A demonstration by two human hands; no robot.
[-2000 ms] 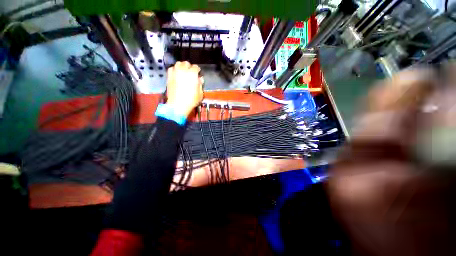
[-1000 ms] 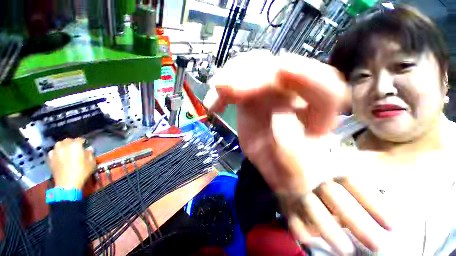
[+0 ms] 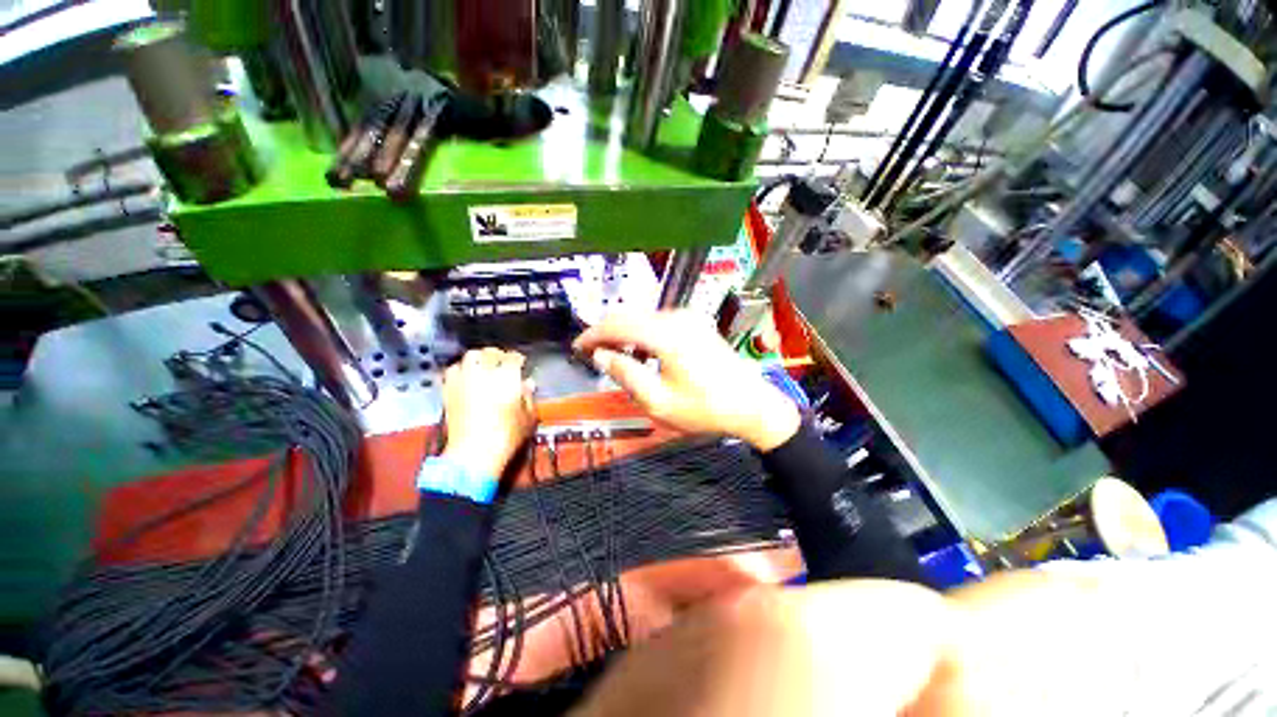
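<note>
My left hand (image 3: 485,406), with a blue band at the wrist, has curled fingers at the front of the dark mould (image 3: 507,311); what it holds is hidden. My right hand (image 3: 689,376) reaches in from the right, thumb and fingers close together by the mould's right front; I cannot tell if they hold anything. A slotted metal bar (image 3: 616,429) lies on the red-brown board (image 3: 185,507) just right of my left hand, with several black cables hanging from it. More black cables (image 3: 672,493) lie across the board in a dense bundle.
The green platen (image 3: 357,233) spans above the mould, with dark metal bars (image 3: 385,142) on top. The perforated table (image 3: 402,367) surrounds the mould. Another person's blurred arm (image 3: 826,644) fills the lower right. A green-topped bench (image 3: 917,371) stands right.
The view has swung back to the press. My right hand now shows at the mould. The other person's face is out of view. My left hand stays by the mould front.
</note>
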